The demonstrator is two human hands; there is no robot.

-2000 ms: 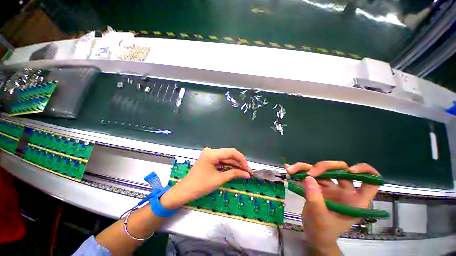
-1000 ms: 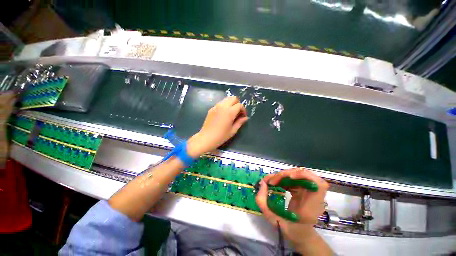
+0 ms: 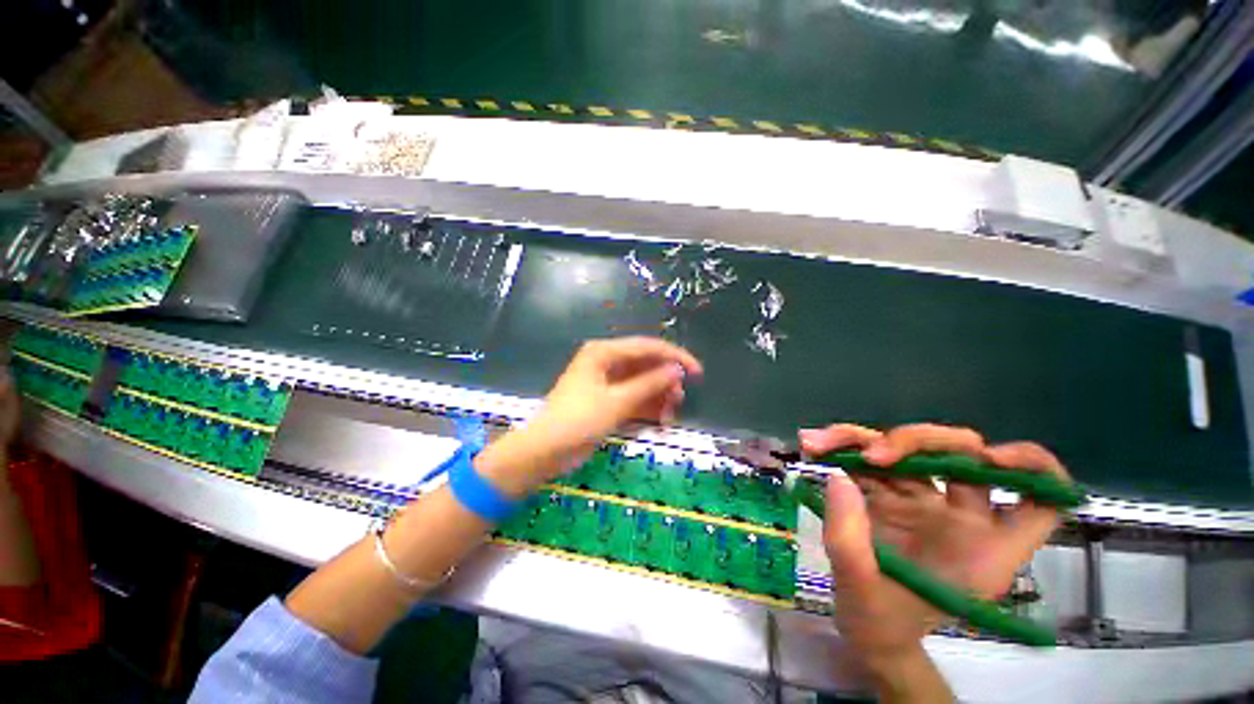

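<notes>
My right hand (image 3: 915,536) holds the green-handled pliers or cutters (image 3: 949,475), handles spread, over the right end of the near circuit board panel (image 3: 660,530). Their dark jaws point left above the panel's back edge. My left hand (image 3: 619,392), with a blue wrist strap (image 3: 481,488), is over the back rail behind the panel, left of the jaws. Its thumb and fingertips are pinched together; a tiny component between them may be there but is too small to tell. Loose silvery leaded components (image 3: 688,275) lie on the green mat (image 3: 935,371) behind.
More panels (image 3: 193,413) lie on the conveyor rails (image 3: 330,481) at left. Another panel (image 3: 138,268) leans by a grey plastic bag (image 3: 241,261). Small bags (image 3: 323,138) are on the far ledge, a white box (image 3: 1038,200) at right. A person's arm (image 3: 14,495) shows at far left.
My left hand reached to the component pile, then came back toward the panel. My right hand moved right and turned, so the pliers now point left again. The neighbour's arm has moved back.
</notes>
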